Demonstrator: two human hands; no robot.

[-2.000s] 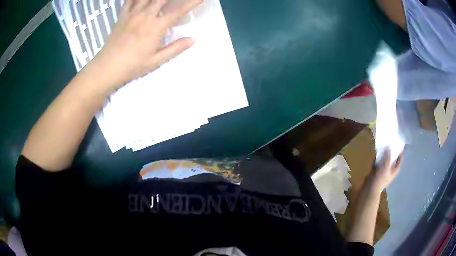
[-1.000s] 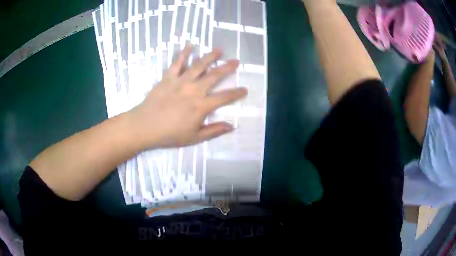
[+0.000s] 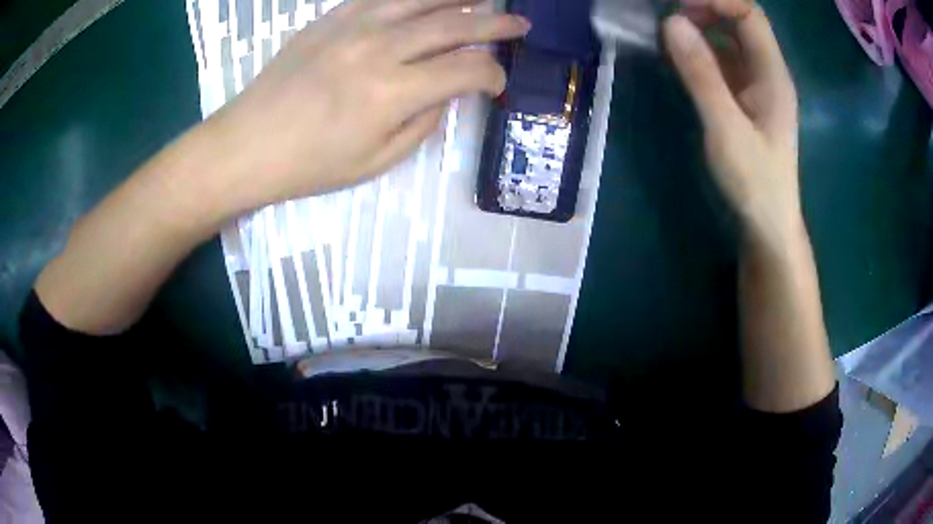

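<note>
An open black handset [image 3: 542, 133] lies on the fanned adhesive sheets [image 3: 512, 276], its silver and blue circuit board [image 3: 535, 162] toward me and its dark upper part cut off by the top edge. A thin orange-gold flex cable [image 3: 571, 94] runs above the board. My left hand [image 3: 399, 82] lies over the sheets with its fingertips on the handset's left edge. My right hand [image 3: 721, 61] is raised right of the handset, with a blurred pale grey piece [image 3: 626, 23] at its fingertips.
The green bench [image 3: 655, 276] surrounds the sheets, with a pale edge strip [image 3: 41, 53] at the upper left. A pink slatted object [image 3: 900, 36] is at the upper right. Light blue cloth [image 3: 900, 353] and a tan piece [image 3: 900, 428] show at the lower right.
The handset now lies on the sheets, where none showed before. My left hand has moved up from the sheets to its edge. My right hand has come into view with a pale piece.
</note>
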